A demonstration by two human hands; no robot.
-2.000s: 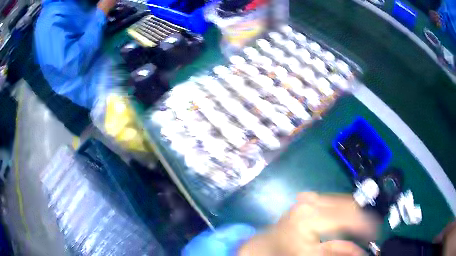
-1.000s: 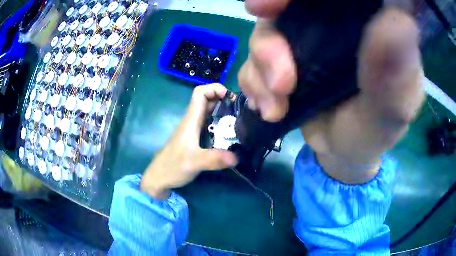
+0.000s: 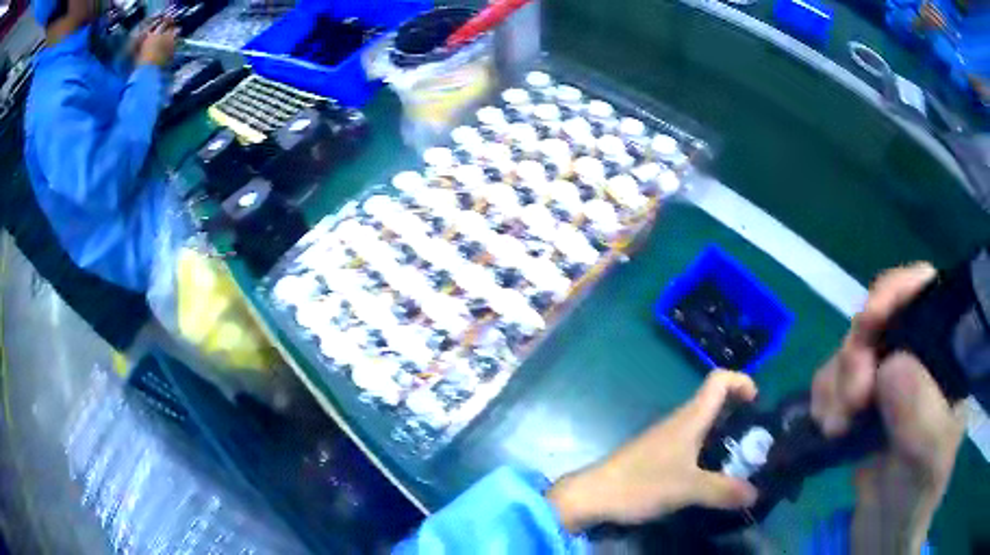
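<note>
My left hand [image 3: 651, 466] holds a black lens housing between thumb and fingers at the lower right. A white-capped motor [image 3: 747, 451] sits on the housing. My right hand [image 3: 896, 396] is at the right, blurred, gripping the thick black electric screwdriver [image 3: 944, 325]. The screwdriver's front end is over the housing; its tip is hidden. The small blue parts bin [image 3: 760, 345] with dark screws lies just beyond my left hand. The blister tray [image 3: 461, 255] with rows of white-capped motors lies on the green mat to the left.
Black housings [image 3: 252, 206] and a yellow-slatted tray [image 3: 261, 106] are at the left table edge. A clear tub [image 3: 451, 92] with a red-handled tool [image 3: 489, 20] and a large blue bin [image 3: 358, 76] stand behind. A person in a blue smock [image 3: 98, 163] works at the far left.
Since one second ago the view has swung left, showing the whole tray and the neighbouring person again. Two seconds ago the motor by my left hand was beside white pieces. My hands still hold housing and screwdriver.
</note>
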